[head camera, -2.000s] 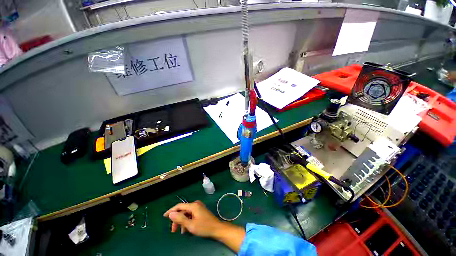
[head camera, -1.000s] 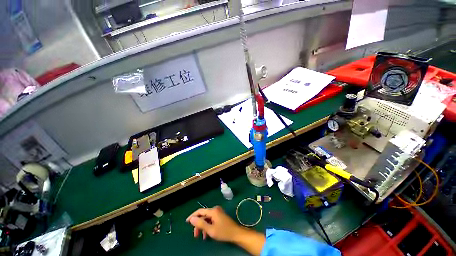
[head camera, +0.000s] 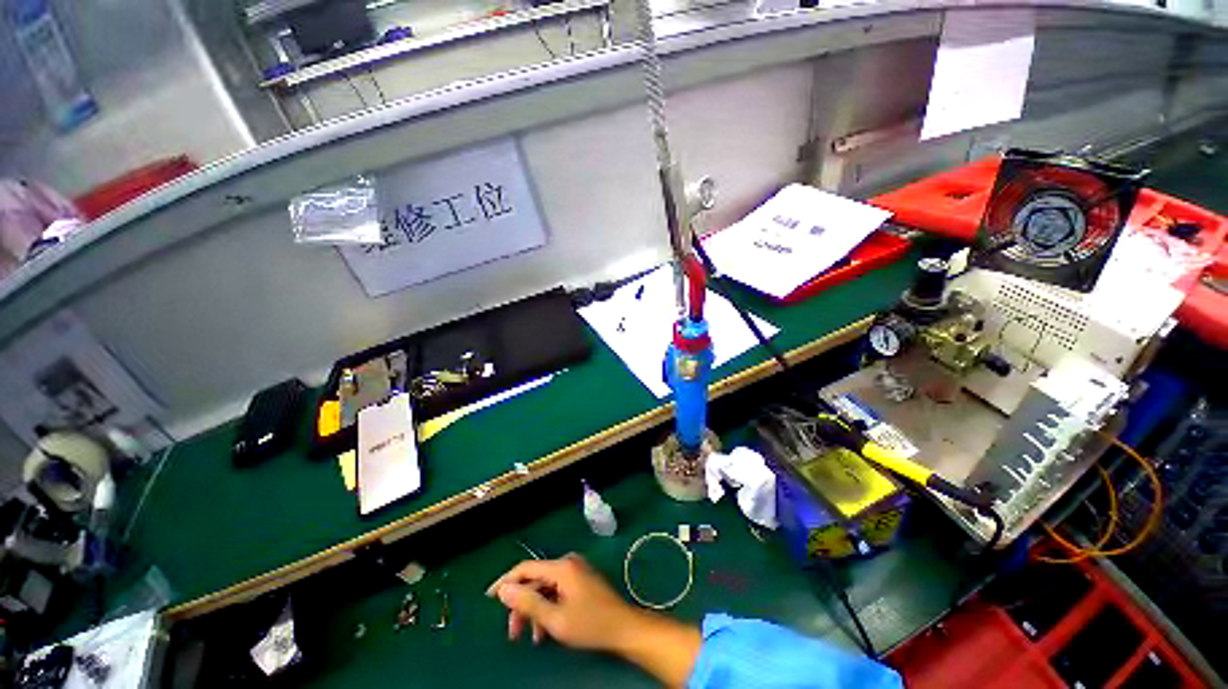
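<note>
My right hand (head camera: 563, 602), in a blue sleeve, is low over the green mat (head camera: 498, 662), with its fingers loosely bent. A thin sliver (head camera: 531, 549) shows just above the hand; whether it is held cannot be told. Small parts (head camera: 407, 610) lie on the mat left of the hand. A pale wire ring (head camera: 659, 571) lies flat to its right, with small pieces (head camera: 696, 533) beside it and a dropper bottle (head camera: 598, 510) upright behind. My left hand is out of the picture.
A smartphone (head camera: 388, 455) rests against a black tray (head camera: 519, 345) on the raised shelf (head camera: 195, 528). A blue tool (head camera: 688, 390) hangs over a round pot (head camera: 683, 471). White tissue, a soldering iron (head camera: 889, 458) and a gauge fixture (head camera: 943, 390) stand right.
The view has turned left since the first frame, then shifted slightly back. My right hand stays low over the mat beside the ring, with its fingers still bent.
</note>
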